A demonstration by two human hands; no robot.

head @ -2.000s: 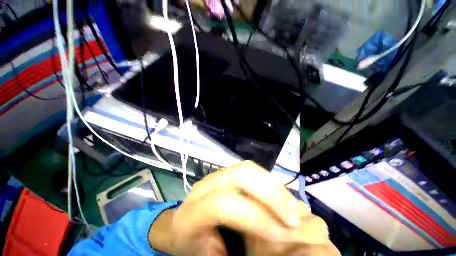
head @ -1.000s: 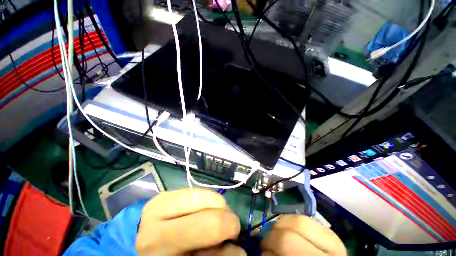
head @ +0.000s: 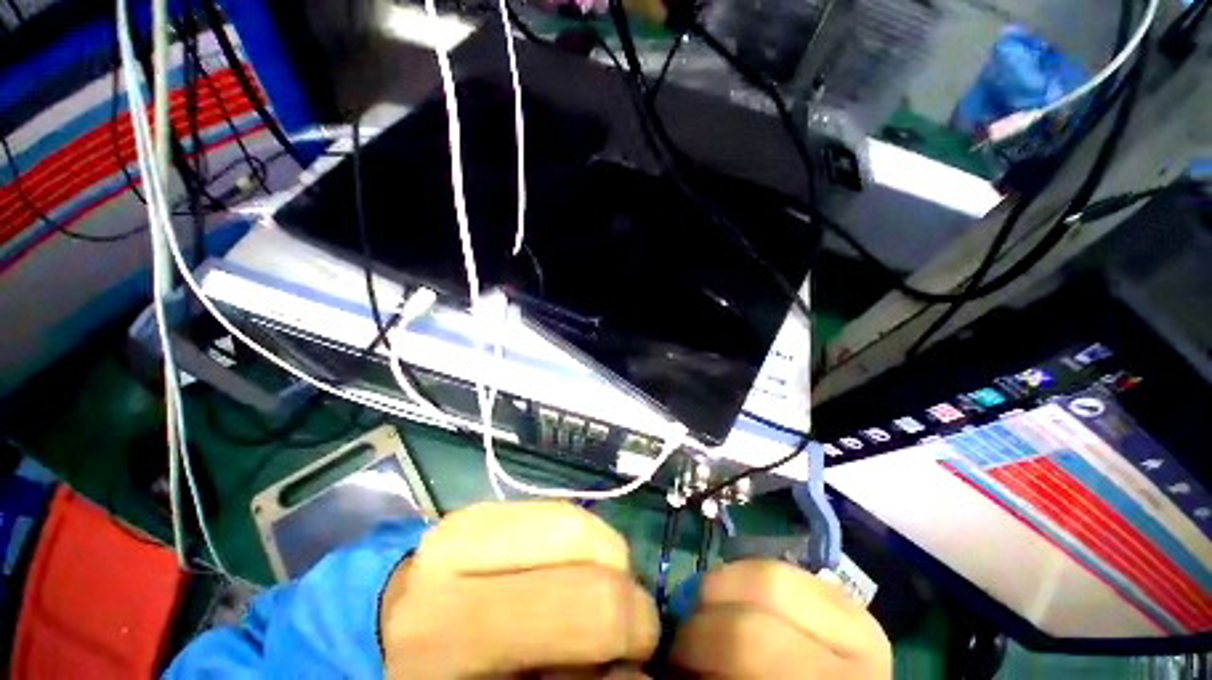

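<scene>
My left hand [head: 518,591] and my right hand [head: 778,624] are close together at the bottom centre, bare, fingers curled. What lies between or under the fingers is hidden. Dark and blue cables [head: 667,551] run from round metal connectors [head: 698,485] on the tester [head: 784,419] down to the gap between my hands. Black tablets [head: 651,292] lie on top of the tester, with white cables [head: 459,186] hanging over them. One white cable is plugged in at a tablet's front corner.
A grey panel with a tan border [head: 348,511] lies on the green bench at the left. A red-orange tray [head: 100,598] is at the lower left. Monitors with red rows stand left [head: 120,160] and right [head: 1023,505]. Black cables hang at the upper right.
My hands were overlapped over the front of the tester; they have moved down and apart to side by side, uncovering the tester's connectors and the tablet's front corner.
</scene>
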